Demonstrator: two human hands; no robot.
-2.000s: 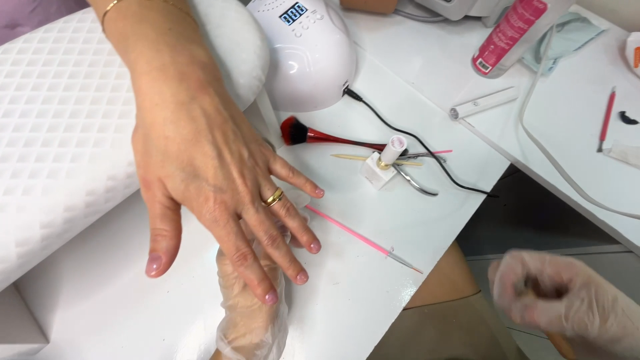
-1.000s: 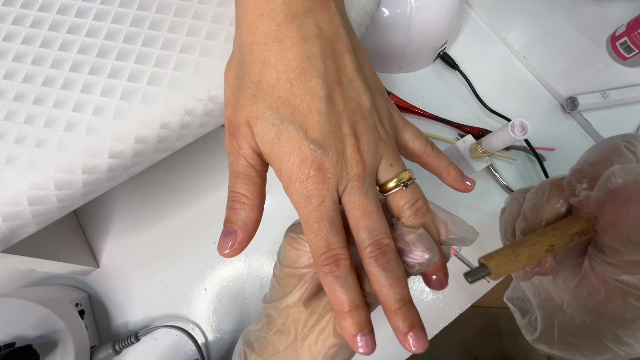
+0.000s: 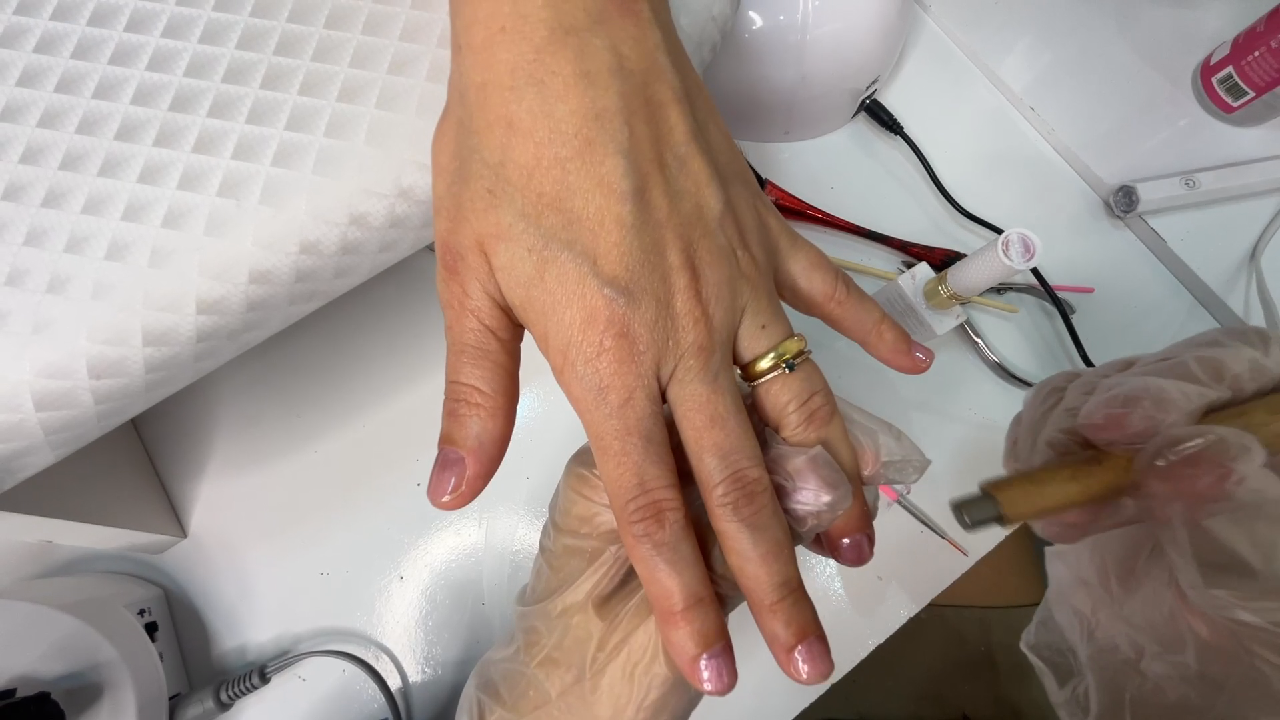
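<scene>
Another person's bare hand (image 3: 610, 290) reaches down from the top, fingers spread, nails glossy pink, with gold rings (image 3: 775, 362) on the ring finger. Under it, my left hand (image 3: 600, 580), in a clear plastic glove, grips that ring finger near its tip; part of my hand is hidden by the person's fingers. At the right, my gloved right hand (image 3: 1150, 470) is closed around a wooden-handled tool (image 3: 1065, 487) with a metal end pointing left, apart from the person's hand. A thin pink brush (image 3: 925, 518) lies on the table beside my left fingertips.
Behind the hands are a white nail lamp (image 3: 805, 70) with a black cable (image 3: 950, 190), a red brush handle (image 3: 850, 225), a white-capped polish bottle (image 3: 985, 268), wooden sticks and metal nippers (image 3: 990, 355). A quilted white cushion (image 3: 200, 200) fills the upper left; a white device (image 3: 80, 650) stands lower left.
My left hand has come to grip the person's ring finger. My right hand has come up closer to it, the wooden-handled tool now plainly visible. The view has moved nearer.
</scene>
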